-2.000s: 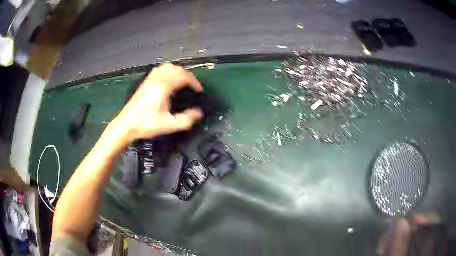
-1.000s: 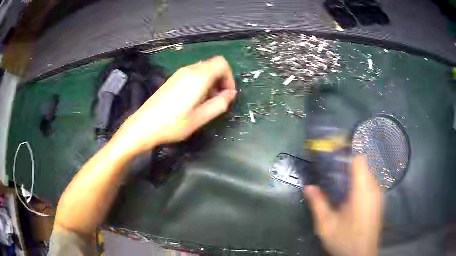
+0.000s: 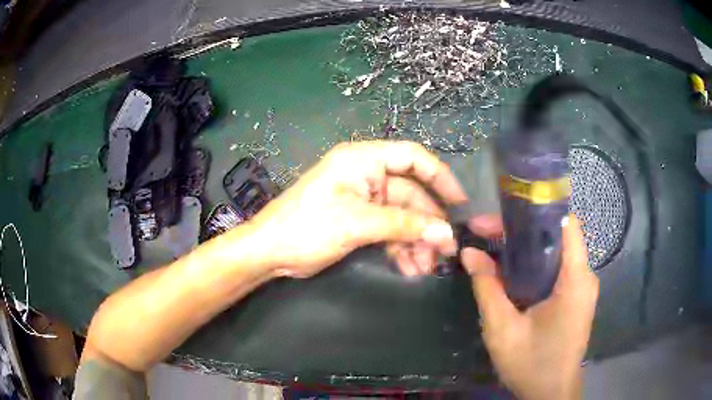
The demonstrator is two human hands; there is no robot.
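My right hand (image 3: 535,328) is shut on an electric screwdriver (image 3: 535,215), a thick dark barrel with a yellow band and a black cord at its rear. My left hand (image 3: 375,207) has its fingertips closed around a small black plastic housing (image 3: 459,248), mostly hidden by the fingers. The right fingertips are close to or touching this piece. The screwdriver's bit cannot be seen. A heap of black housings (image 3: 160,156) with some grey plates lies at the left. The dimpled grey screw tray (image 3: 599,207) is partly behind the screwdriver.
A pile of thin metal slivers (image 3: 437,51) lies at the far edge of the green mat (image 3: 312,328). The black cord (image 3: 636,129) arcs over the right side. A white cord loop (image 3: 14,266) is at the left edge. A yellow-ended item (image 3: 697,90) is at the far right.
My left hand has moved right and nearer, to meet my right hand. The screwdriver has come into clearer view, and the pale plate-like piece beside it is no longer seen. The camera view has shifted.
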